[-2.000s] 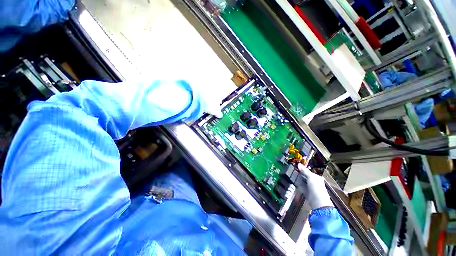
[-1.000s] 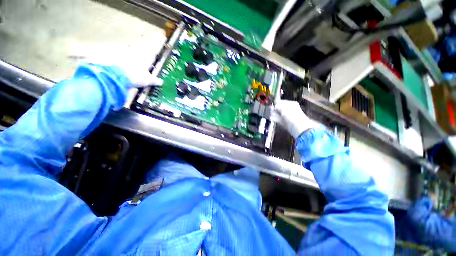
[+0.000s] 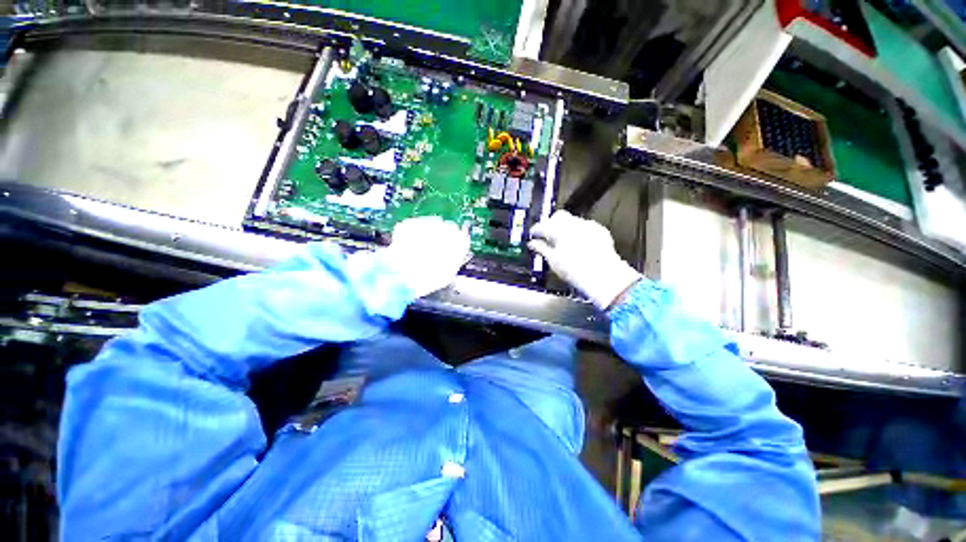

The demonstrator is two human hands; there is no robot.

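Note:
A large green circuit board point(image 3: 455, 138) crowded with parts lies in a black carrier frame point(image 3: 270, 191) on the conveyor in front of me. Black round cylinders sit in pairs at its left, with a red-orange ring point(image 3: 513, 163) and grey blocks at its right. My left hand point(image 3: 427, 252), in a white glove, rests over the board's near edge; its fingertips are hard to make out. My right hand point(image 3: 580, 252), in a white glove, has bent fingers at the frame's near right corner. Whether either hand grips anything cannot be told.
Metal conveyor rails point(image 3: 508, 303) run along the near and far sides. An open gap lies right of the frame, then paired crossbars point(image 3: 782, 273) over a pale bed. A brown box point(image 3: 784, 138) with a dark grid stands on the shelf at the upper right.
My left hand has moved from the frame's left end to the board's near edge. My right hand has moved from the right side to the near right corner. The view has turned and levelled.

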